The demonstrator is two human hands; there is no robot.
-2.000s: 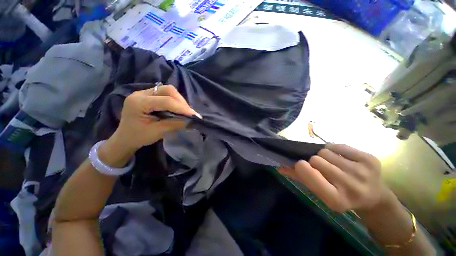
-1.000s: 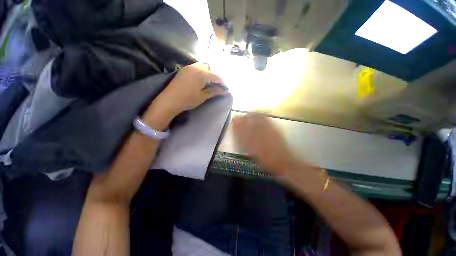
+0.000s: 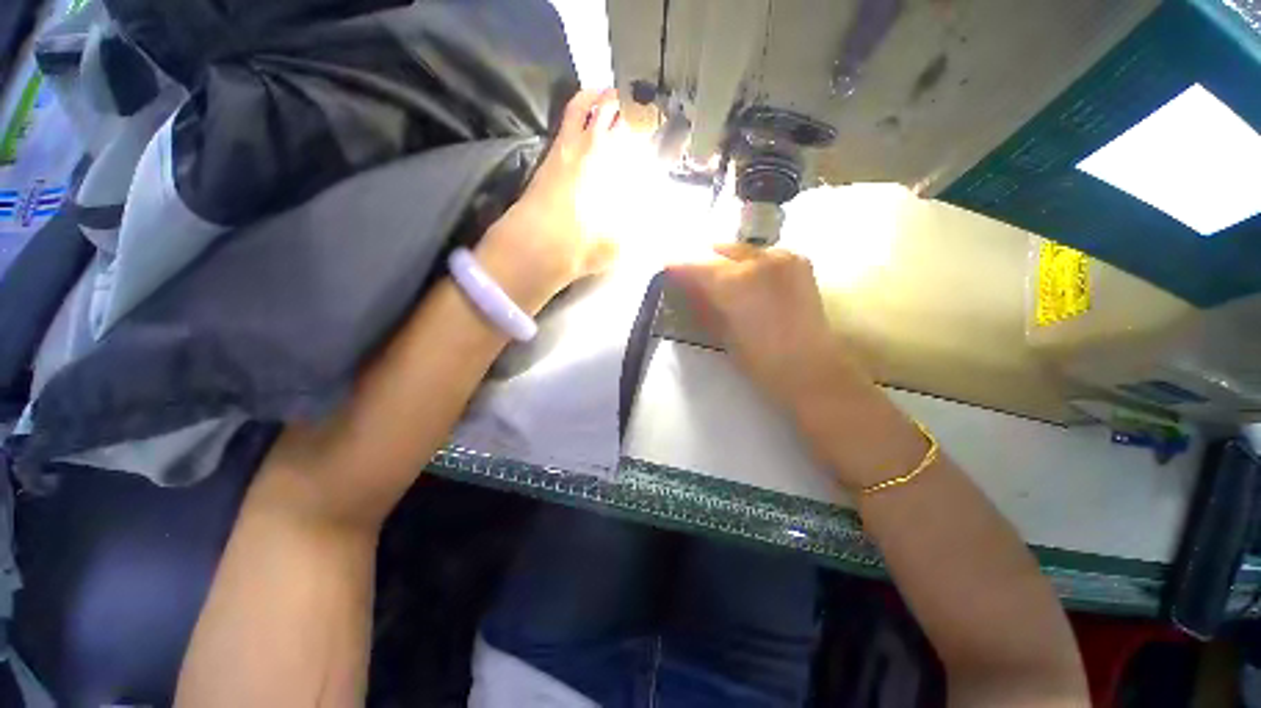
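Observation:
The dark grey and light grey garment (image 3: 277, 263) lies bunched left of the needle area, over my left forearm and the table edge. A light grey panel (image 3: 560, 394) with a dark edge lies flat on the table below my hands. My left hand (image 3: 574, 194) rests on the cloth beside the needle area, its fingers partly lost in lamp glare. My right hand (image 3: 740, 297) is at the panel's dark edge just below the machine head, fingers bent, fingertips in glare. The presser foot and needle are hidden by the glare.
The cream sewing machine head (image 3: 857, 83) hangs above my hands, with a green panel and white screen (image 3: 1182, 159) at right. A yellow sticker (image 3: 1062, 284) is on the machine. A black phone (image 3: 1217, 539) stands at the right table edge. A green ruler-marked edge (image 3: 747, 512) runs in front.
The hands have gone from holding the dark cloth stretched in the air to the needle area. Since the last earlier frame, my right hand has moved up to the panel's edge.

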